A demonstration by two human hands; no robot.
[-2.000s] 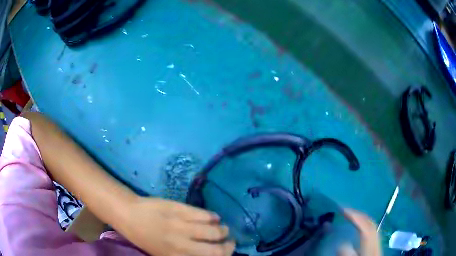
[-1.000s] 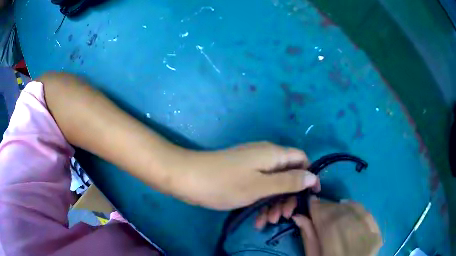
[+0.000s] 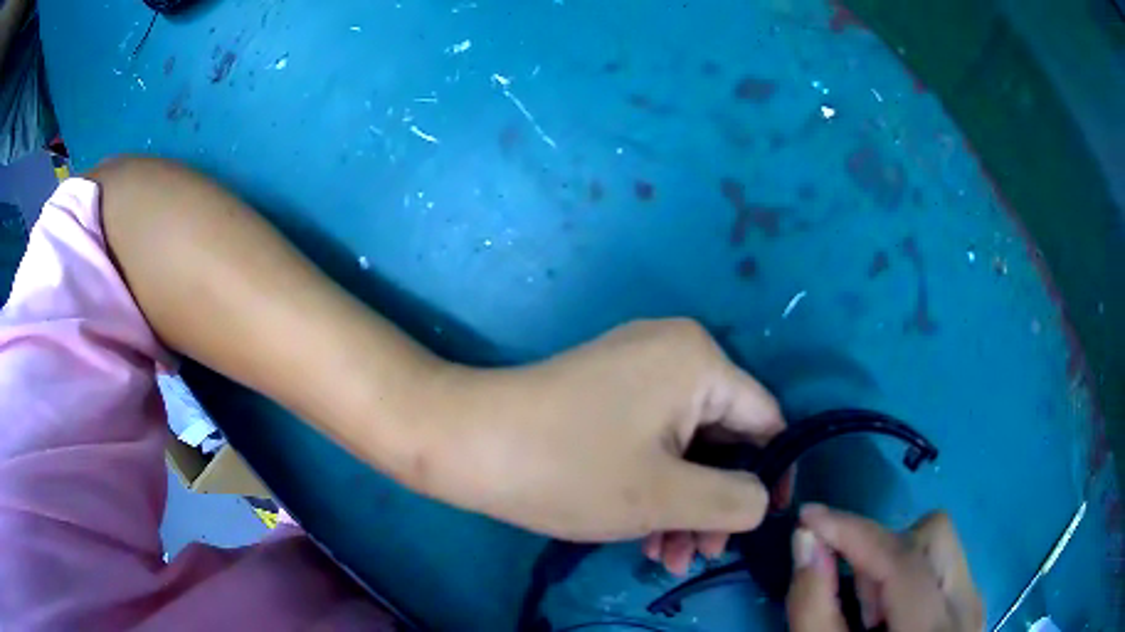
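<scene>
A black headphone frame lies low in view, partly under my hands. Its curved yoke arm (image 3: 864, 424) sticks out to the right and ends in a small hooked tip. A second black arm (image 3: 701, 585) shows below my left fingers. My left hand (image 3: 617, 444) is closed around the joint of the frame, thumb and fingers pinching it. My right hand (image 3: 882, 574) is at the lower right, its fingertips on the black part just below the joint. The joint itself is mostly hidden by the fingers.
The worn blue-green bench (image 3: 494, 247) has scratches and dark spots. A thin white stick (image 3: 1044, 562) lies at lower right, with a white object cut off beside it. A dark green belt (image 3: 1049, 161) runs along the right. A cardboard box (image 3: 228, 475) is below the bench edge. Black items show at top left.
My left hand moved from the frame's left side to its joint, and my right hand came in beside it. The view shifted, so the pile and bottle have mostly left the picture.
</scene>
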